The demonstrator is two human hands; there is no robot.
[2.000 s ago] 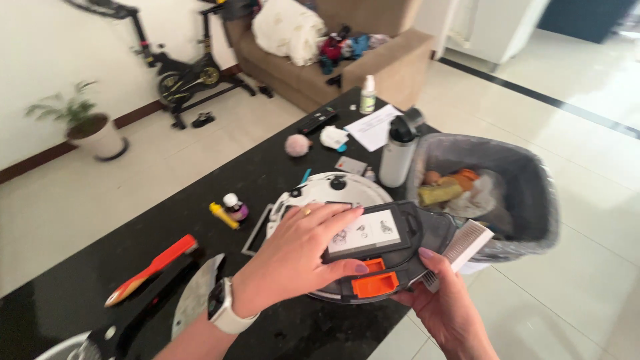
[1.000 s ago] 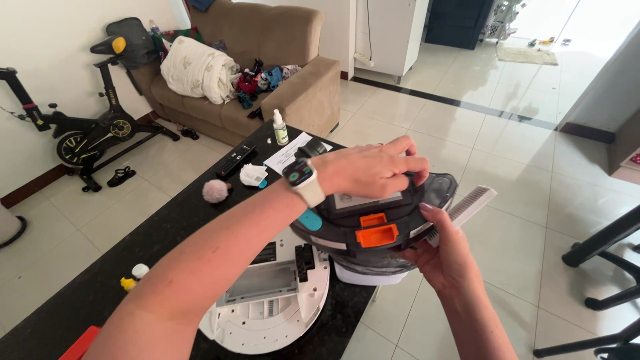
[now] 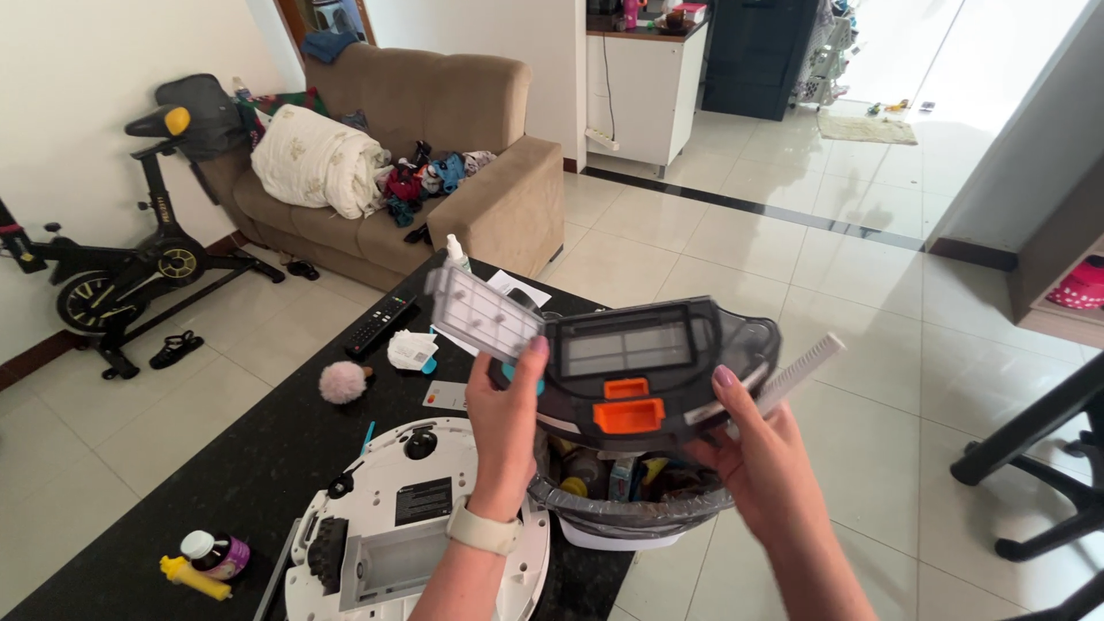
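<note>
Both hands hold a robot vacuum's dark translucent dustbin [image 3: 630, 371] in the air above a lined waste bin. My left hand [image 3: 509, 414] grips its left end, with the thumb near a hinged clear grid cover [image 3: 487, 310] that stands swung out to the left. A pleated or mesh panel shows in the dustbin's opening, above orange parts [image 3: 630, 416]. My right hand [image 3: 755, 448] holds the right end and also a white comb-like strip [image 3: 798, 373], perhaps a filter. The white robot vacuum body [image 3: 414, 526] lies underside up on the black table, partly behind my left forearm.
The waste bin [image 3: 634, 517] holds rubbish at the table's edge. On the black table [image 3: 241, 457] are a pink pompom [image 3: 342, 382], a remote control [image 3: 378, 326], crumpled white paper [image 3: 412, 351], a dark bottle [image 3: 216, 554] and a yellow object [image 3: 194, 578]. A sofa and exercise bike stand beyond.
The cover on the dustbin has been opened to the left. My left hand has moved from the dustbin's top to its left end. The dustbin has been lifted off the robot body's area; the view has shifted.
</note>
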